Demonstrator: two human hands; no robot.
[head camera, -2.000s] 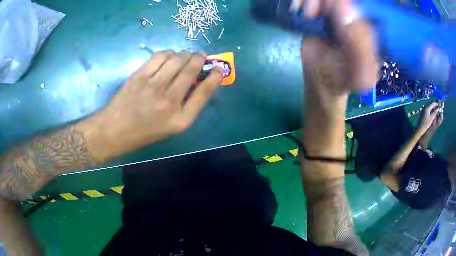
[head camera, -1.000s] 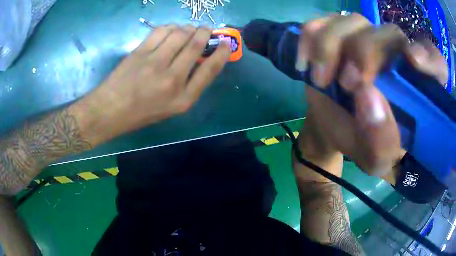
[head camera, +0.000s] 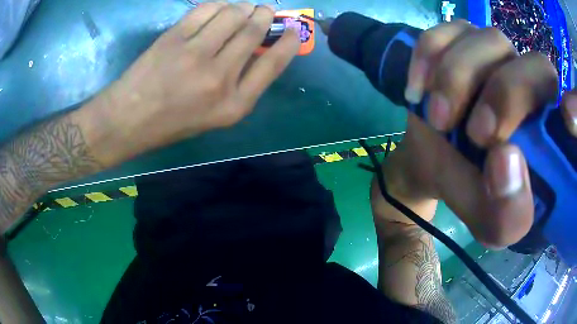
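Note:
My left hand (head camera: 202, 69) pinches a small wired assembly (head camera: 277, 29) between thumb and fingers, against the orange holding fixture (head camera: 305, 48) on the bench. The fingers hide part of both. My right hand (head camera: 474, 114) is shut around the blue and black electric screwdriver (head camera: 373, 54), which lies across the view and points left. Its thin bit (head camera: 324, 25) ends close to the assembly's right end. I cannot tell whether the tip touches it.
The blue parts bin (head camera: 561, 38) with tangled dark red and black wired parts is at the upper right. A whitish piece (head camera: 448, 9) lies left of it. A black power cord (head camera: 443, 237) hangs by my right forearm. A clear bag (head camera: 14, 19) is at the upper left.
The screwdriver has swung from the upper right down and round, its bit now at the fixture. The view has shifted, so the silver screw heap is out of the picture. My left hand keeps its pinch.

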